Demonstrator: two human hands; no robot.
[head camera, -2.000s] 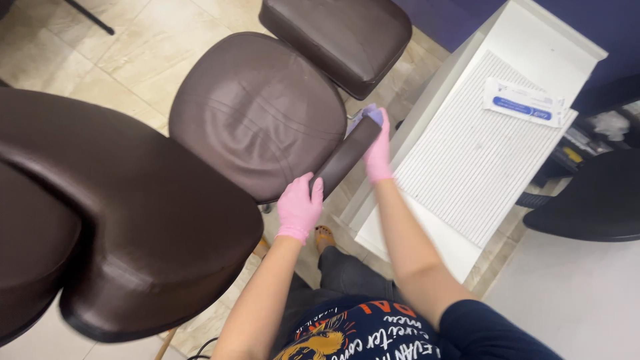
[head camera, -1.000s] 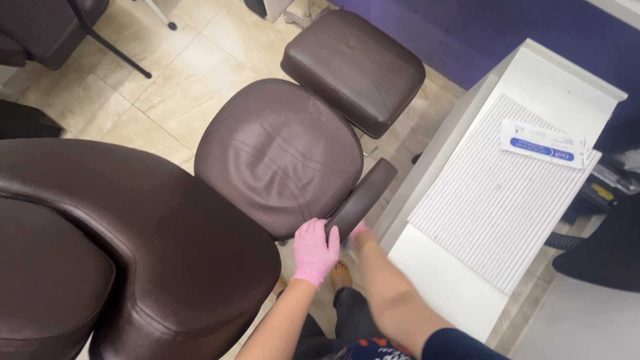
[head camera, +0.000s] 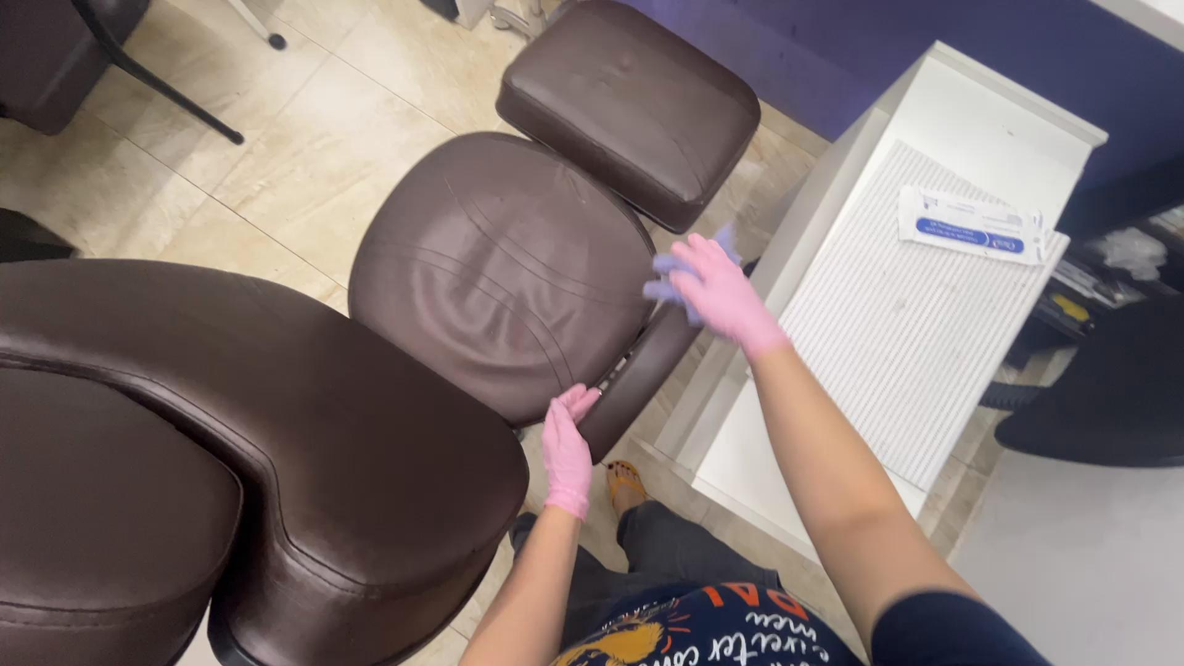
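Note:
Both my hands wear pink gloves. My right hand (head camera: 721, 291) holds a purple cloth (head camera: 680, 277), blurred by motion, at the right edge of the round brown leather seat (head camera: 499, 268), above the upper end of the padded armrest (head camera: 638, 379). My left hand (head camera: 566, 449) rests at the armrest's lower end, beside the seat edge, with its fingers close together; a grip on the armrest cannot be made out. The seat adjoins a brown leg rest cushion (head camera: 629, 102) at the top and a large curved brown backrest (head camera: 370, 435) at the left.
A white cart (head camera: 1008, 92) stands at the right, bearing a ribbed white mat (head camera: 888, 370) and a sealed white and blue packet (head camera: 971, 227). Behind it are a black seat (head camera: 1101, 398) and a shelf with small items. My foot in a yellow sandal (head camera: 627, 481) is below the armrest.
My right hand has come up from beside the armrest's outer side to the seat's right edge, with the purple cloth in view again. My left hand has stayed near the armrest's lower end.

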